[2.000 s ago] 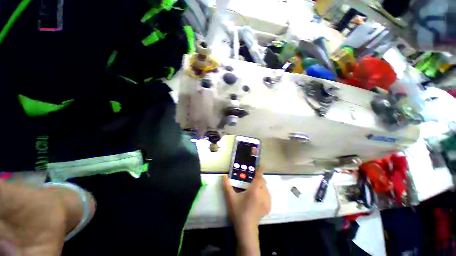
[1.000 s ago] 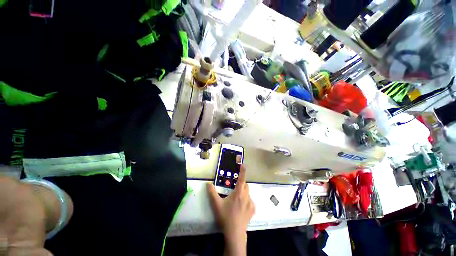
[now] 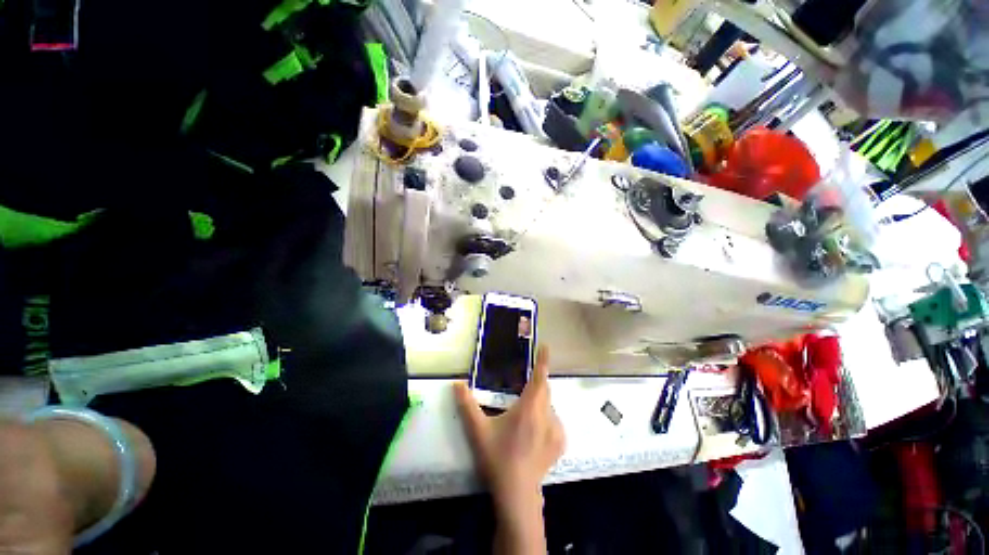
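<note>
My right hand [image 3: 517,434] grips the lower end of a white-edged smartphone [image 3: 505,352], one digit at each side edge. The phone lies over the sewing machine bed, its screen dark with a small picture at upper right. My left hand [image 3: 60,482] is at the lower left, blurred and cut off by the edge, with a pale bangle; its fingers cannot be made out. It is over a black garment panel [image 3: 271,455] with green edging. A pale green strip [image 3: 163,366] lies flat on the panel. The presser foot area [image 3: 436,309] is left of the phone.
The cream-white machine head [image 3: 564,239] spans the middle. Black snips [image 3: 668,401] and a small metal plate [image 3: 612,412] lie right of my right hand. Red cloth [image 3: 797,374] is at the machine's right end. A black and green garment heap [image 3: 141,119] fills the upper left.
The call buttons on the phone screen are gone. The view has shifted, and the machine sits a little higher than one second ago. My right hand still grips the phone.
</note>
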